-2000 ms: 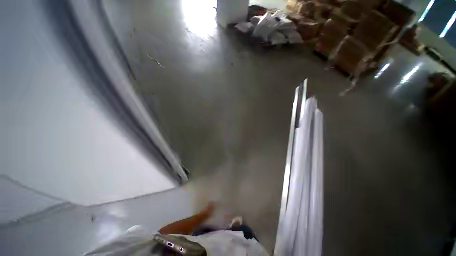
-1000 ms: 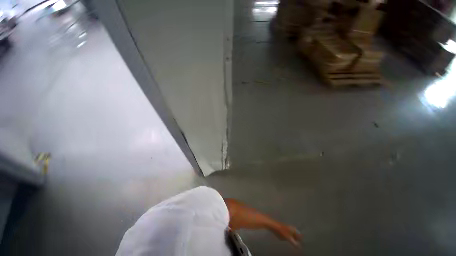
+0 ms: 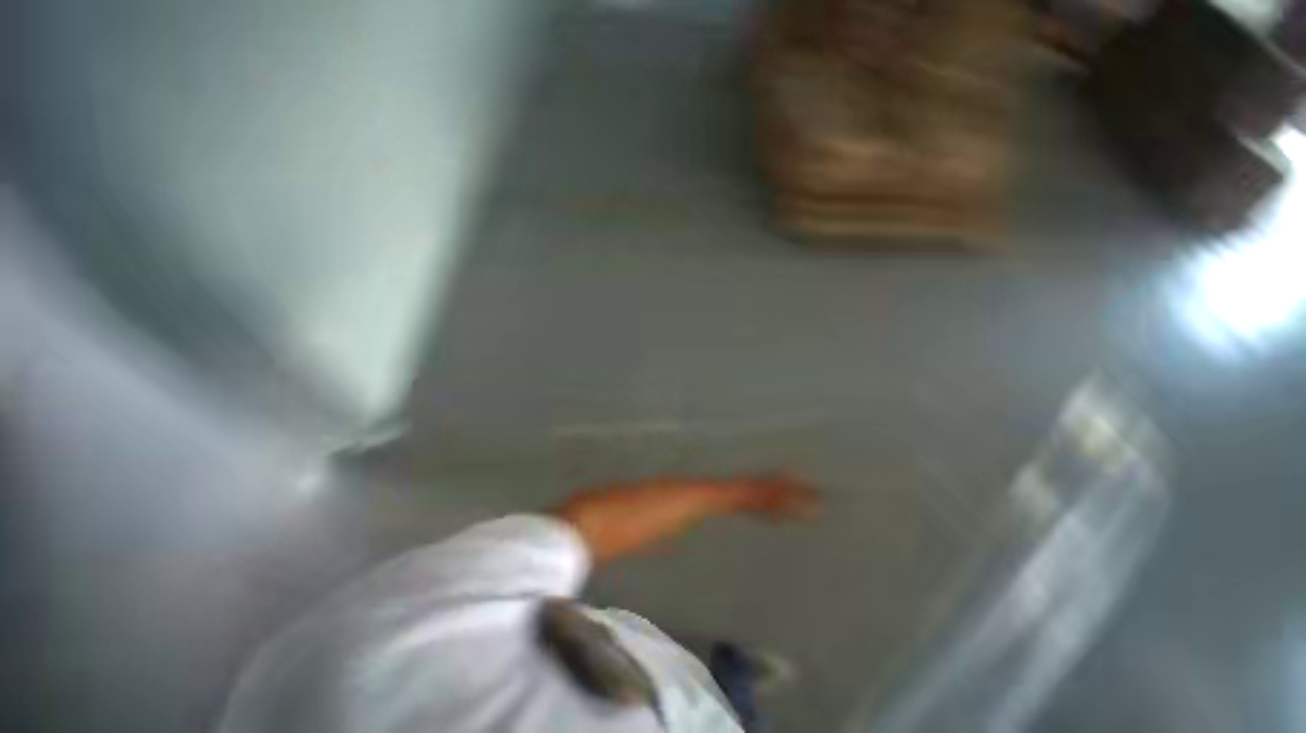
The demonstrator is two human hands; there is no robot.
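The whole view is blurred. The bundle of long whitish profiles (image 3: 1038,602) slants up from the bottom edge at the lower right, with its far end above the floor. My left hand (image 3: 781,496) is stretched out in front of my body, away from the profiles, with nothing visible in it. Its fingers are too blurred to tell whether they are apart or closed. My right hand is out of the picture, so its hold on the profiles does not show.
Brown cartons (image 3: 888,122) are stacked at the top centre. Dark boxes (image 3: 1196,115) stand at the top right. A pale wall or partition (image 3: 330,172) fills the upper left, its lower end near the floor. Grey floor (image 3: 659,315) lies between.
The profiles are back in view at the lower right. The view has turned, and the partition and cartons have shifted left. My left hand shows higher and a little further left.
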